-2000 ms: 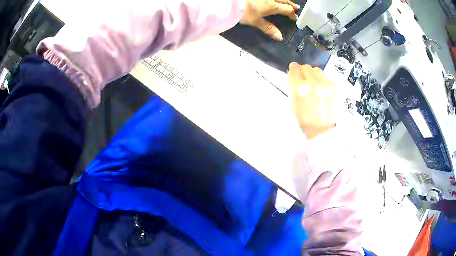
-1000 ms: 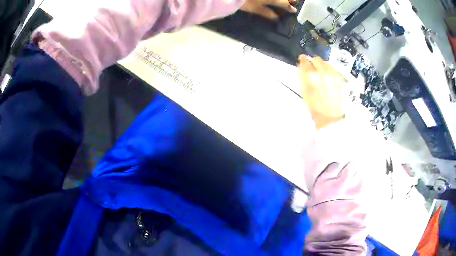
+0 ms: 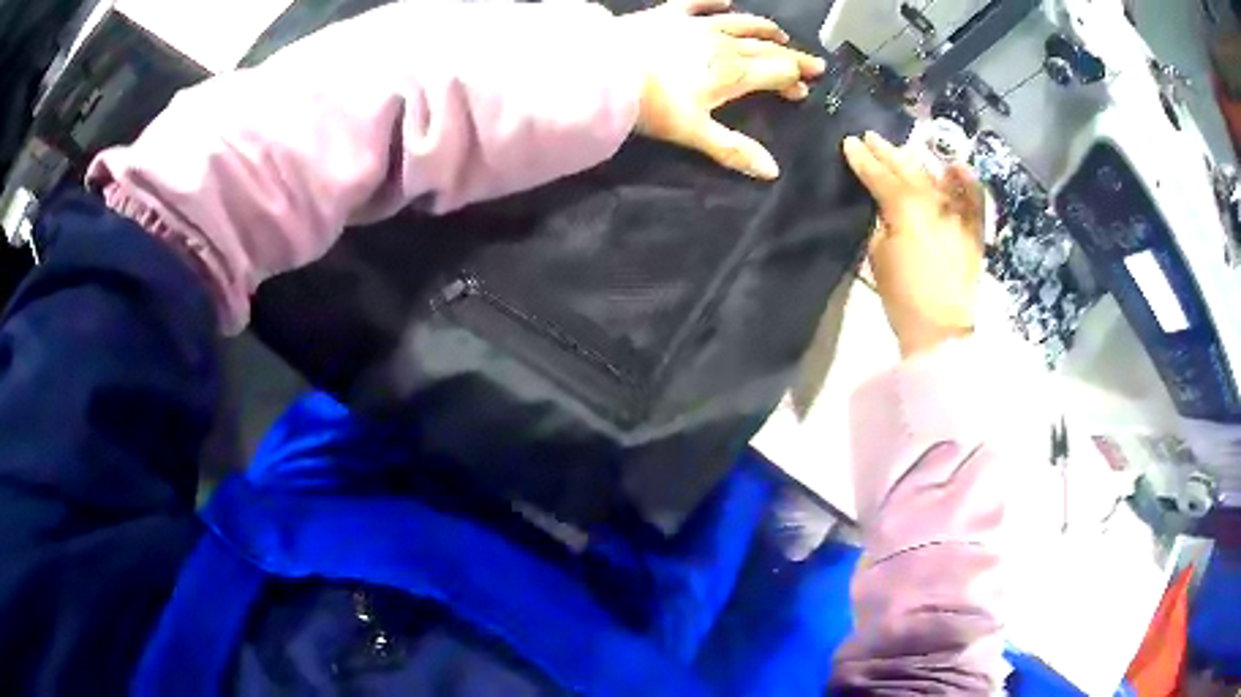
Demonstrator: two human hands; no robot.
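Observation:
A black fabric panel lies over the table and its front edge, down onto the lap. A zipped pocket with a stitched border shows on it, its zipper pull near the left end. My left hand lies spread on the panel at the top, fingertips near the presser foot. My right hand is at the panel's right edge, fingertips resting on the fabric just below the presser foot. Whether it pinches the edge is not clear. The needle itself cannot be made out.
The white sewing machine has a dark control panel at the right. A pile of black-and-silver bits lies beside my right hand. Dark snips lie right of my right sleeve. An orange item is at the lower right. Blue apron cloth covers the lap.
The black panel has come down over the table edge and lap, covering much of the white table that was bare. My left hand is lower than a second ago; my right hand has moved slightly right.

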